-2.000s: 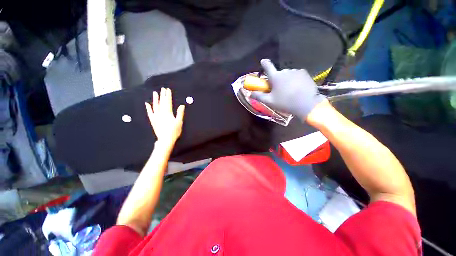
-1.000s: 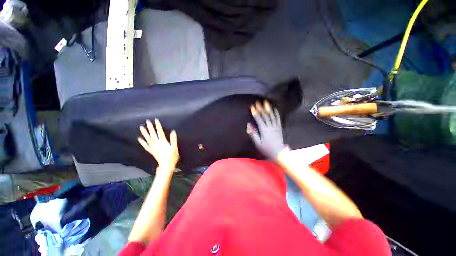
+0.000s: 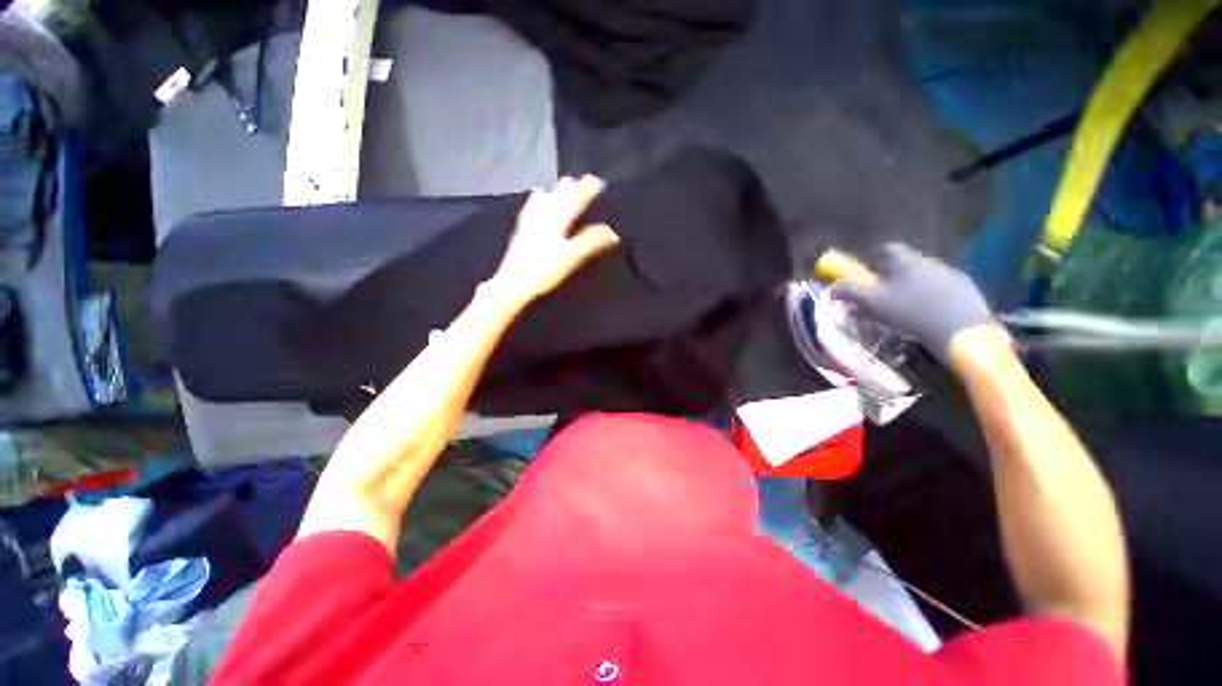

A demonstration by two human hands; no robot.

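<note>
A black garment (image 3: pixel 442 302) lies over the padded dark board (image 3: pixel 255 228), bunched towards the board's right end. My bare left hand (image 3: pixel 552 241) rests on the garment near the board's far edge, fingers spread; whether it pinches the cloth I cannot tell. My gloved right hand (image 3: pixel 922 298) is closed on the orange-yellow handle of the steam iron (image 3: pixel 838 335), right of the garment. The iron is blurred and turned at an angle. Its underside is hidden.
A white bar (image 3: pixel 326 107) crosses the grey table (image 3: pixel 462 114) behind the board. A red item with white paper (image 3: pixel 804 453) lies at the near edge. A yellow hose (image 3: pixel 1106 127) and whitish steam hose (image 3: pixel 1106 326) are on the right. Piled cloth (image 3: pixel 134 563) is lower left.
My right hand has left the garment and taken hold of the iron, now turned and nearer. My left hand has moved right and away from me. The garment's right part has shifted and spread farther back.
</note>
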